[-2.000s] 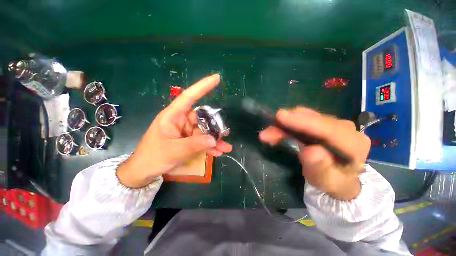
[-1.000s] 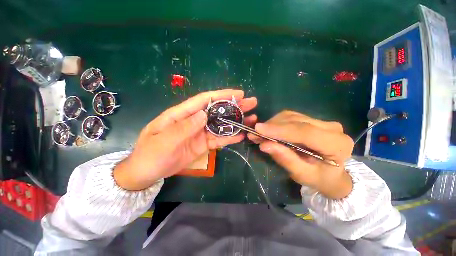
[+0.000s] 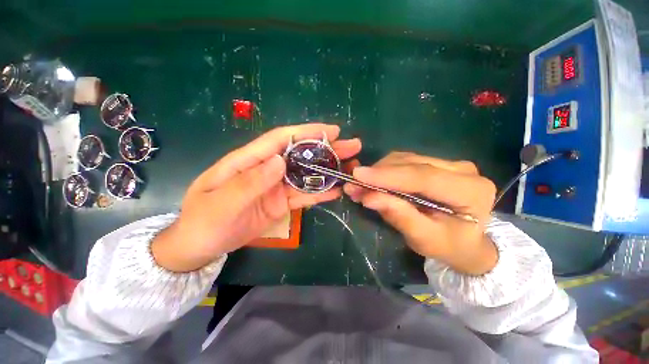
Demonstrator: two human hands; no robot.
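Observation:
My left hand [image 3: 242, 192] holds a round watch head [image 3: 311, 158] by its silver rim, its dark inside facing up and two prong-like lugs pointing away from me. My right hand [image 3: 430, 202] holds thin silver tweezers [image 3: 398, 195] like a pen. The tweezers' tips reach inside the case near its middle; whether they grip a part is too small to tell. An orange-red pad [image 3: 283, 236] with a pale centre lies partly hidden under my left hand.
At left lie several watch heads [image 3: 135, 145], white paper [image 3: 62, 146], a clear bottle [image 3: 44, 89] and a tan block [image 3: 87, 90]. A red parts tray [image 3: 27, 284] is low left. A red piece [image 3: 243, 109] lies above my hands. A blue control unit [image 3: 562, 170] stands right.
Two seconds ago my right hand was apart from the watch head with a dark, blurred tool. Since then the watch head has turned face up and the tweezers have come into it.

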